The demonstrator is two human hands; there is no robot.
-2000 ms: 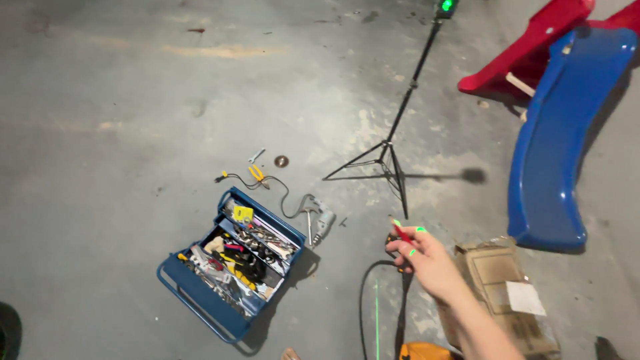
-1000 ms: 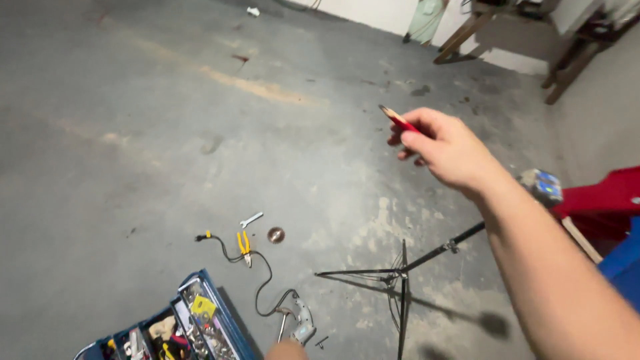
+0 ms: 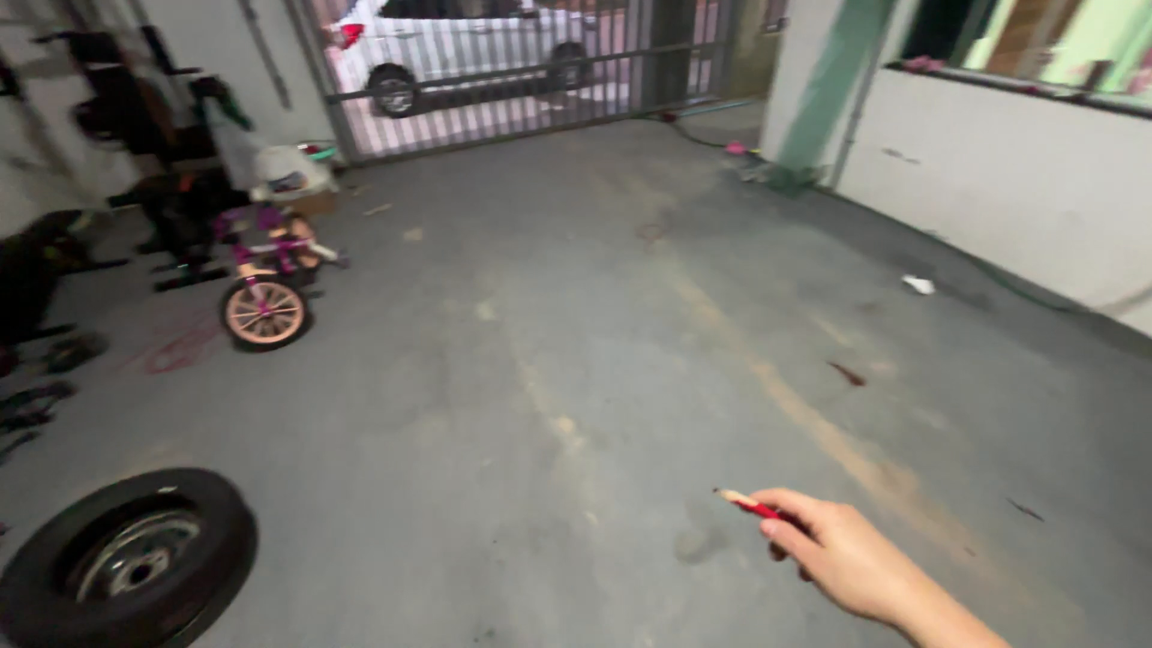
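My right hand [image 3: 832, 549] reaches in from the bottom right corner, above the grey concrete floor. Between its thumb and fingers is a red carpenter's pencil [image 3: 754, 506], its sharpened wooden end pointing to the upper left. The pencil tip is over the floor; whether it touches anything cannot be told, though the hand seems raised. My left hand is out of view.
A car wheel with tyre [image 3: 130, 558] lies at the lower left. Behind it stands a small child's bicycle [image 3: 265, 310] near dark exercise equipment [image 3: 171, 198]. A barred metal gate [image 3: 504, 81] closes the far side, with a white car [image 3: 468, 45] beyond. White wall [image 3: 999, 180] at right.
The view has swung far to the left and up, away from the toolbox, tripod and slide to the gate and bicycle. My right hand still holds the red pencil.
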